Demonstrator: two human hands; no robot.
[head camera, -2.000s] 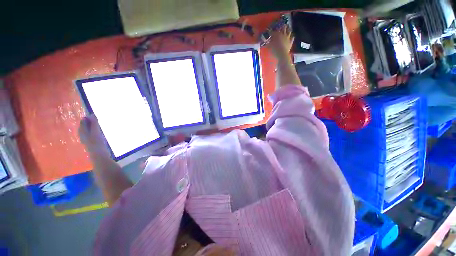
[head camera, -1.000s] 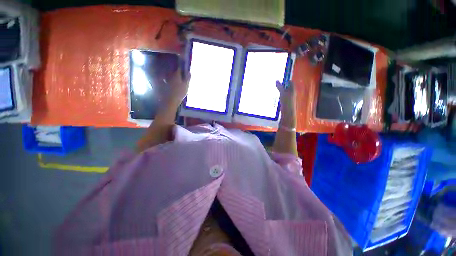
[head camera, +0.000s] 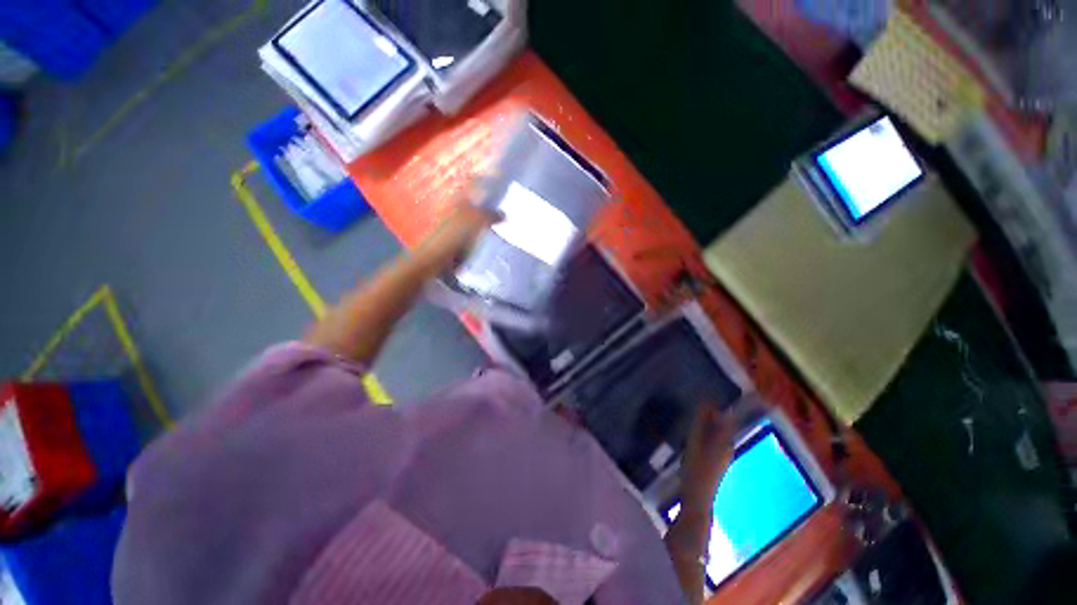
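Observation:
My left hand (head camera: 475, 222), blurred, is at the near edge of a glossy grey tablet (head camera: 569, 177) with a bright white reflection; it seems to grip it. This tablet is blurred and overlaps the end of a dark tablet (head camera: 591, 310). Another dark tablet (head camera: 650, 384) with a small white label lies beside that. My right hand (head camera: 706, 443), also blurred, is over the left edge of a tablet with a lit cyan and white screen (head camera: 768, 496); its grip is unclear. Thin black cables (head camera: 687, 284) run along the tablets' far side.
Stacked sleeved tablets (head camera: 345, 59) stand at the orange mat's (head camera: 413, 177) upper left end. A pale yellow board (head camera: 839, 301) holds a lit tablet (head camera: 868, 171). Connectors (head camera: 868, 508) lie at the lower right. A blue bin (head camera: 301, 171) and red bin (head camera: 47, 455) are at the left.
The view has swung left and rotated. The two middle screens that glowed white are now dark, and a cyan screen shows under my right hand. My left hand is now at the glossy end tablet.

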